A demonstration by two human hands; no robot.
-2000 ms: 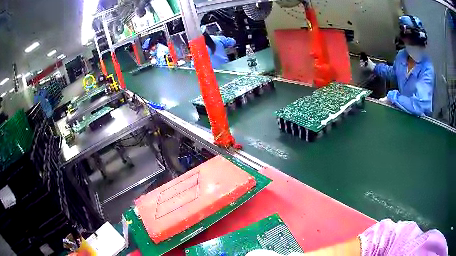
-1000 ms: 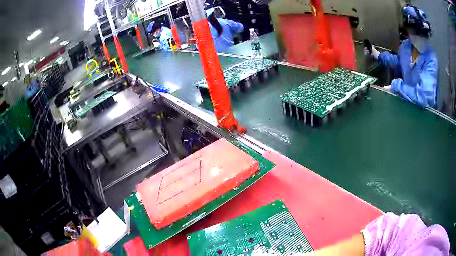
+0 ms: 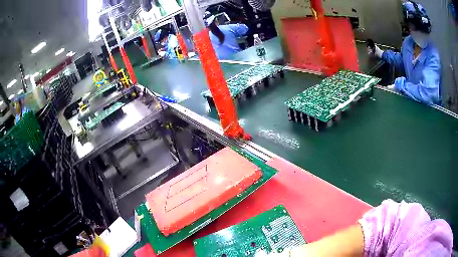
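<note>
A green circuit board (image 3: pixel 236 235) lies on the red mat (image 3: pixel 321 201) at the bottom centre, its lower edge cut off by the frame. My right arm, in a pink sleeve, comes in from the lower right. My right hand (image 3: pixel 289 252) is at the board's lower right, mostly cut off by the bottom edge, so its fingers and any grip are hidden. My left hand is not in view. Up and left of this board, a thick salmon-red pad (image 3: pixel 201 193) with dark lines lies tilted on another green board (image 3: pixel 160 242).
A dark green conveyor (image 3: pixel 351 145) runs beyond the mat, with two boards on tall dark parts, the nearer one (image 3: pixel 331 98) at right. A red-wrapped post (image 3: pixel 216 80) stands at the belt's edge. A person in blue (image 3: pixel 419 65) stands opposite. Black racks (image 3: pixel 40 201) are at left.
The view has shifted slightly. The right arm stays over the near board's lower right. The boards and the pad keep their places relative to the mat.
</note>
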